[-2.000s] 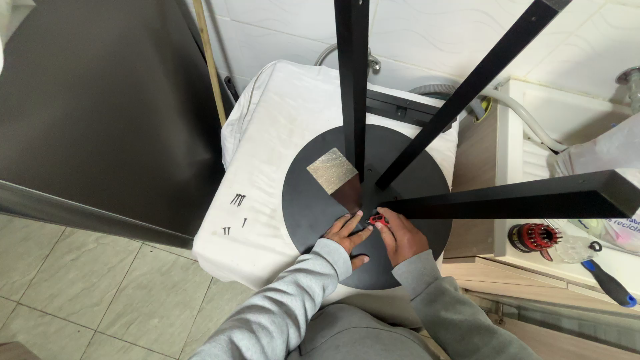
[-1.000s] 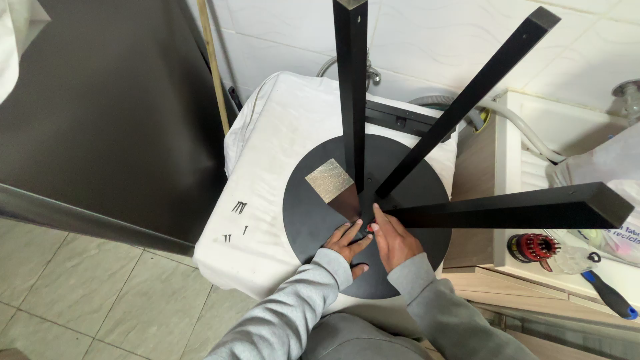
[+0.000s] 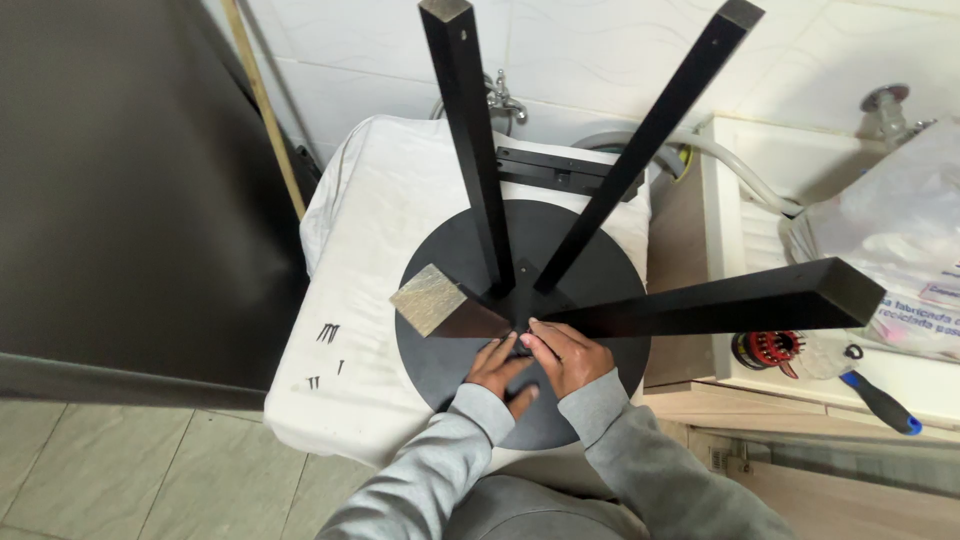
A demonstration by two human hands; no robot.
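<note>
A round black board [image 3: 465,375] lies on a white cloth cover [image 3: 360,277], with several black square legs standing up from it, among them a left one [image 3: 469,142], a rear one [image 3: 645,150] and a right one [image 3: 705,300]. The end of the near-left leg [image 3: 429,300] faces the camera. My left hand [image 3: 499,371] rests with spread fingers by that leg's base. Close beside it, my right hand [image 3: 570,356] pinches something small and partly red near the board's middle; the fingers hide most of it. Small dark screws [image 3: 328,332] lie on the cloth at left.
Black bars [image 3: 562,171] lie at the cloth's back edge, near a wall tap [image 3: 502,97]. At right, a sink [image 3: 724,225] holds a plastic bag [image 3: 900,225]. A red and black bit holder [image 3: 769,349] and a blue-black handled tool [image 3: 881,401] sit on its front rim.
Both hands stay near the board's middle. The small red item, plainer two seconds ago, is now mostly covered by my right fingers. The near-left leg's end appears farther left over the board.
</note>
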